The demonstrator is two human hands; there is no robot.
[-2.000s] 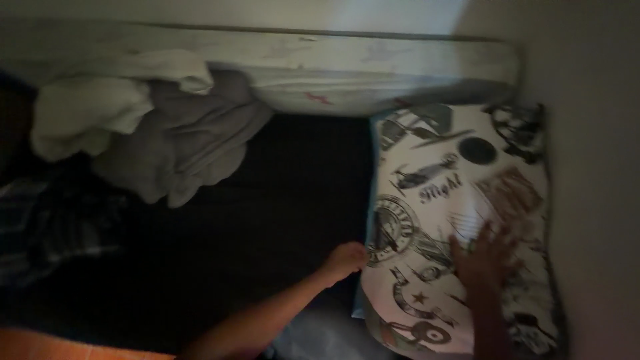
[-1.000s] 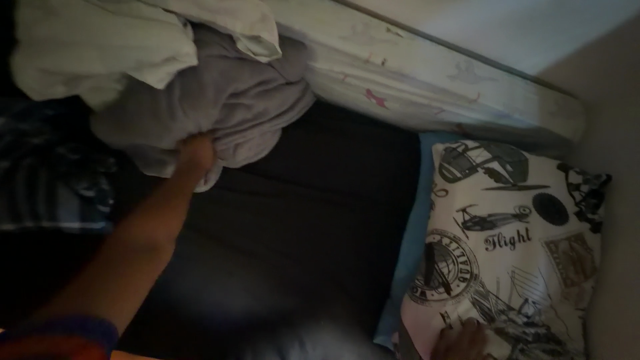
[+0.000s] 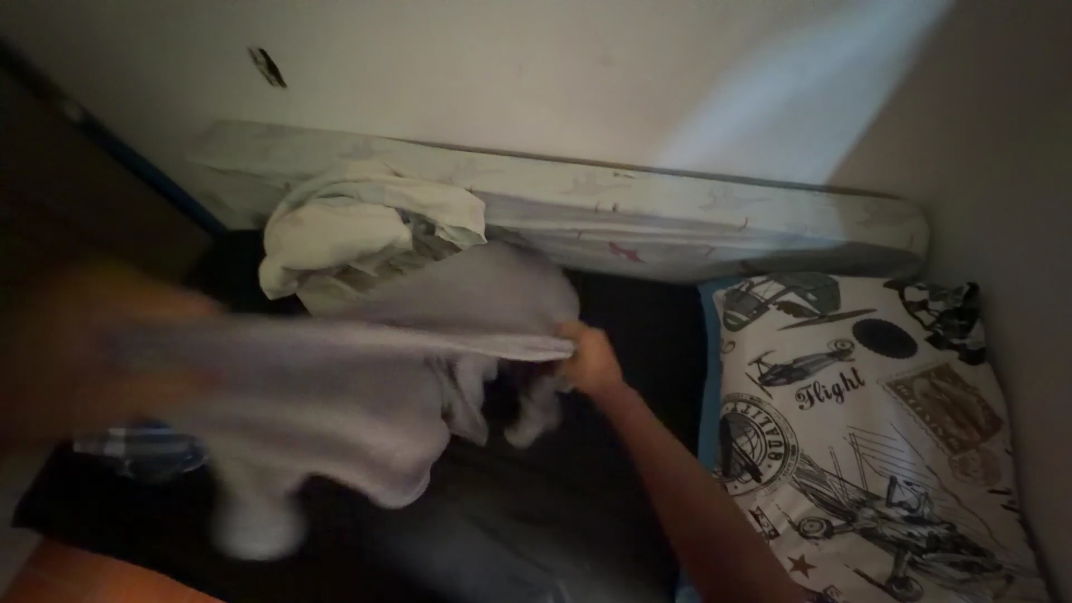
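Observation:
A grey blanket [image 3: 335,377] is stretched sideways in the air over the dark bed sheet [image 3: 645,335]. My right hand [image 3: 590,360] grips its right edge. At the far left my left hand [image 3: 159,352], badly blurred, is at the blanket's other end; its fingers cannot be made out, though the cloth pulls taut towards it. Behind the blanket lies a crumpled pale cloth [image 3: 335,239]. A pillow with an airplane print [image 3: 837,435] lies at the right end of the bed, with a blue edge along its left side.
A long padded piece with a pale printed cover [image 3: 703,205] runs along the wall [image 3: 544,75]. Dark plaid cloth [image 3: 142,448] lies at the left. Part of an orange floor [image 3: 92,578] shows at the lower left, and a blue bar [image 3: 146,172] slants at the upper left.
The grey blanket, lying heaped on the bed before, is now lifted and spread between my hands. My right hand has left the pillow and taken hold of the blanket. The view has shifted.

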